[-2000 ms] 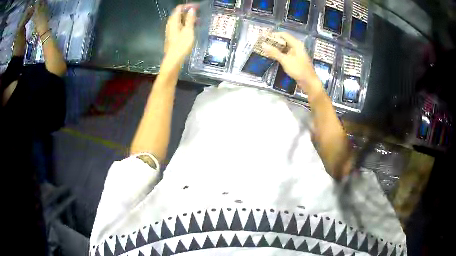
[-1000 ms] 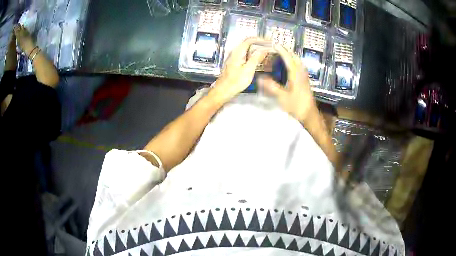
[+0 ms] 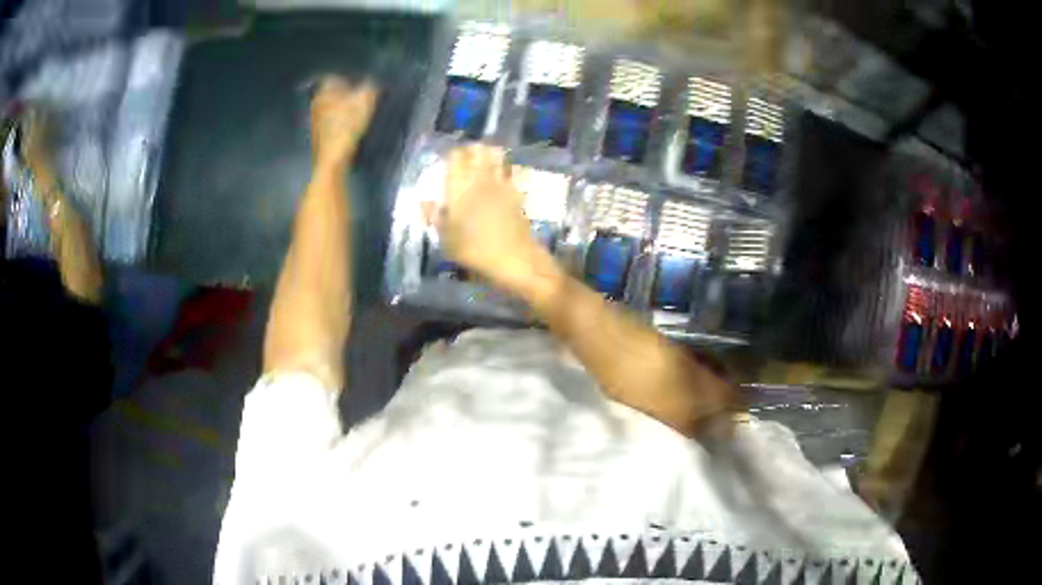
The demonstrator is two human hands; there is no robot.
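A large clear tray (image 3: 400,257) lies in front of me with two rows of packs, each with pale rows above and a blue panel below. My right hand (image 3: 482,211) is over the front-left pack of the tray and partly covers it; blur hides whether its fingers grip anything. My left hand (image 3: 343,112) is left of the tray, above the dark green surface, with its fingers bunched and blurred; I cannot tell whether it holds anything. A front-row pack (image 3: 614,246) sits in its cavity right of my right hand.
Another tray with red-row packs (image 3: 943,326) is at the far right. At the far left are pale wrapped packs (image 3: 120,149) and another person's arm (image 3: 71,246). The dark green surface (image 3: 229,194) lies between. Clear film (image 3: 811,411) is at the lower right.
My left hand has moved from the tray's front edge out to the left. My right hand has moved left to the tray's front-left pack. The view has shifted, showing more of the back row.
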